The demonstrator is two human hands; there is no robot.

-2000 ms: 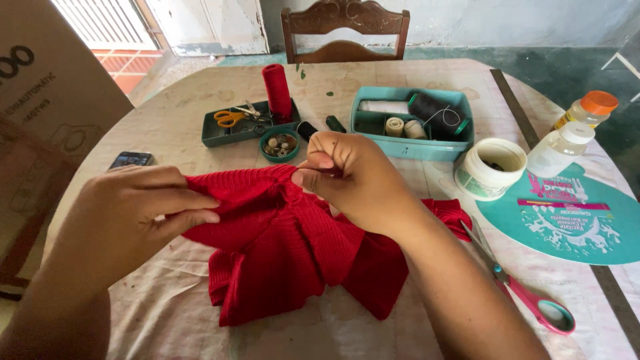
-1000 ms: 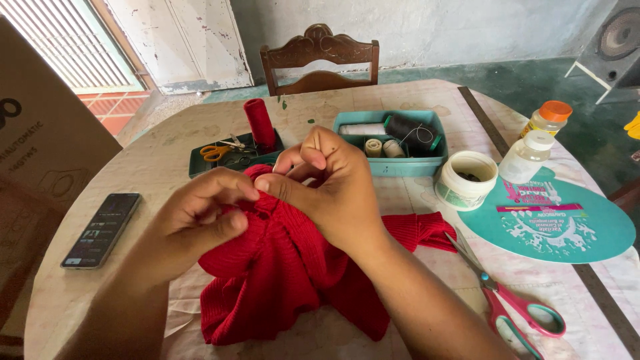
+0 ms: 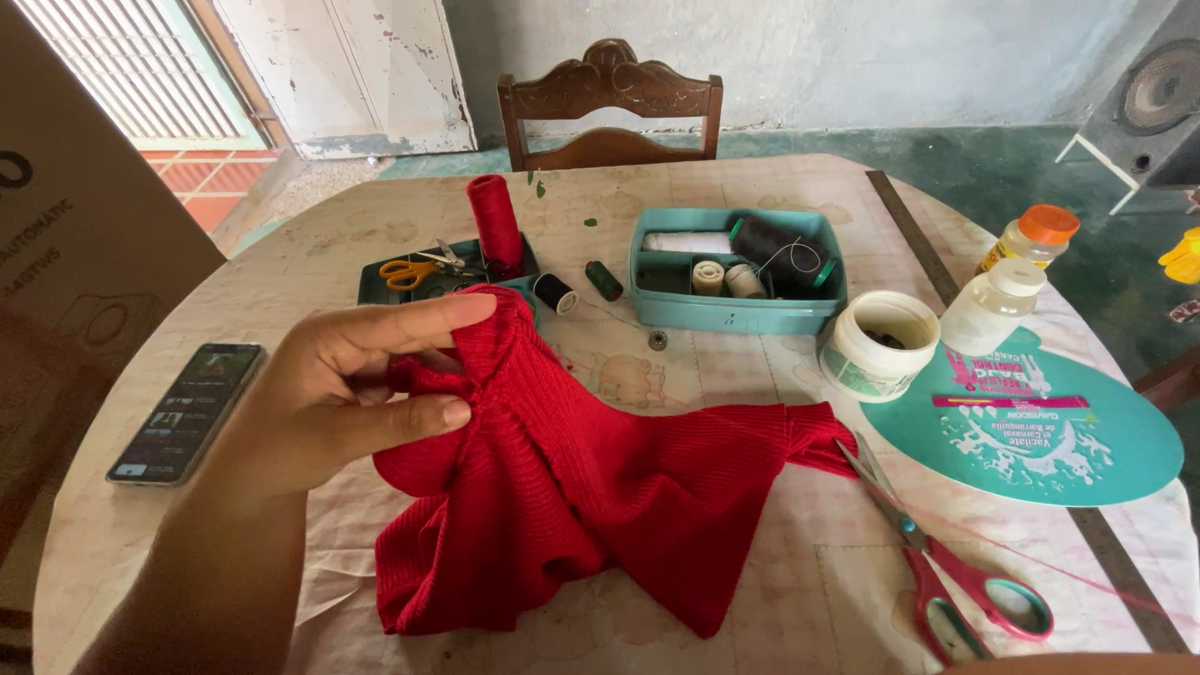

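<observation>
My left hand (image 3: 375,375) holds a gathered edge of a red ribbed knit garment (image 3: 647,469) between thumb and fingers, at the left of the table. The rest of the garment hangs down and spreads to the right. Only a sliver of skin shows at the bottom right edge; my right hand itself is out of sight. A thin red thread (image 3: 1031,558) runs from near the garment's right end toward the right edge. Red-handled scissors (image 3: 923,544) lie beside that end, their blades slightly apart. Beyond my left hand stands a red thread cone (image 3: 495,225).
A teal box (image 3: 741,317) holds thread spools. Orange-handled scissors (image 3: 410,273) lie in a dark tray. A black spool (image 3: 555,293), a bobbin (image 3: 658,340), a white tub (image 3: 878,347), two bottles (image 3: 994,305), a teal fan-shaped card (image 3: 1125,450), a metal ruler (image 3: 909,230) and a phone (image 3: 186,412) surround the garment.
My right hand has left the garment and moved out of view, apart from skin at the lower right edge. My left hand still pinches the red knit. The thread at right has come into sight.
</observation>
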